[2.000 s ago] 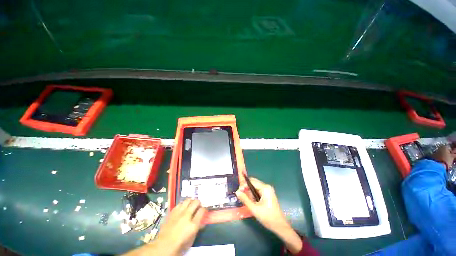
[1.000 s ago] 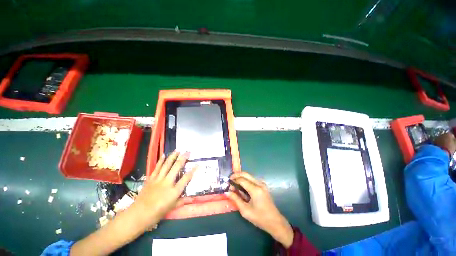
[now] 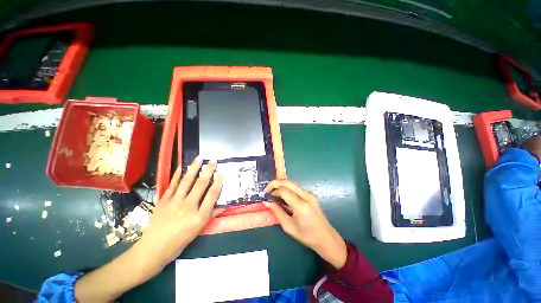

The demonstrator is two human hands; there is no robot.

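An open-backed tablet (image 3: pixel 231 124) lies in a red-orange foam tray (image 3: pixel 222 74), its circuit board (image 3: pixel 240 182) at the end nearest me. My left hand (image 3: pixel 184 204) lies spread over the tray's left side, fingertips at the board's left part; it grips nothing that I can see. My right hand (image 3: pixel 299 213) is at the tablet's lower right corner, holding dark thin tweezers (image 3: pixel 274 197) with the tip at the board's right end. Whether a small part is at the tip cannot be seen.
A red bin (image 3: pixel 98 145) of pale pieces stands left, with a dark and pale pile (image 3: pixel 127 218) below it. A white sheet (image 3: pixel 222 277) lies at the front. A white tray (image 3: pixel 379 171) holds another tablet (image 3: pixel 418 171). A person's blue sleeve (image 3: pixel 516 201) is at right.
The whole view has shifted, so the bench things sit higher. My left hand has moved from the tray's near edge onto its left side and the board. My right hand stays at the lower right corner.
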